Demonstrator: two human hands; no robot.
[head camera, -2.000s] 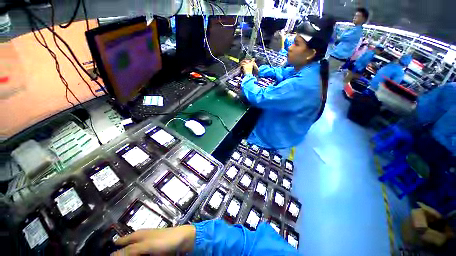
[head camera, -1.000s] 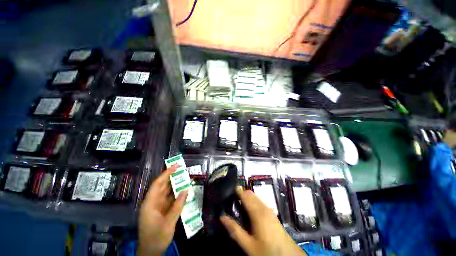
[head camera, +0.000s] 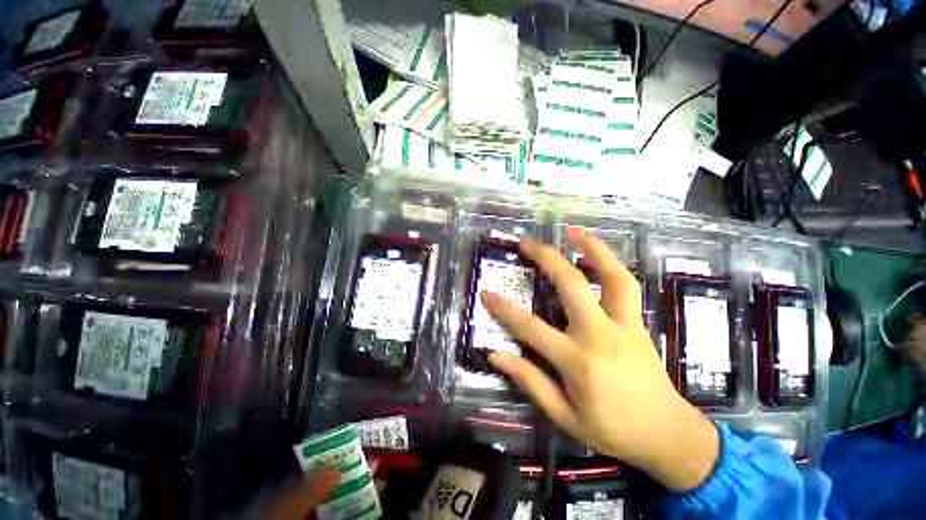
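Observation:
My right hand (head camera: 609, 376) is over the back row of the clear blister tray (head camera: 447, 391). Its fingers are spread over a black drive unit (head camera: 503, 305) with a white label; whether they touch it is unclear. My left hand (head camera: 305, 496), blurred and cut off by the bottom edge, holds a white-and-green label strip (head camera: 345, 472). A small white label (head camera: 384, 433) shows beside the strip's upper end. The black scanner's rounded head (head camera: 452, 493), with a white sticker on top, is at the bottom edge; its grip is hidden.
Stacked filled trays (head camera: 269, 295) are at the left, beside a metal post (head camera: 320, 81). Behind the tray are a label stack (head camera: 482, 81) and loose label sheets (head camera: 584, 117). A black keyboard (head camera: 843, 188) and green mat (head camera: 883, 350) are at the right.
My right hand has left the scanner and moved up to the back row, its fingers now spread. My left hand and the strip now show lower. The view is closer to the tray.

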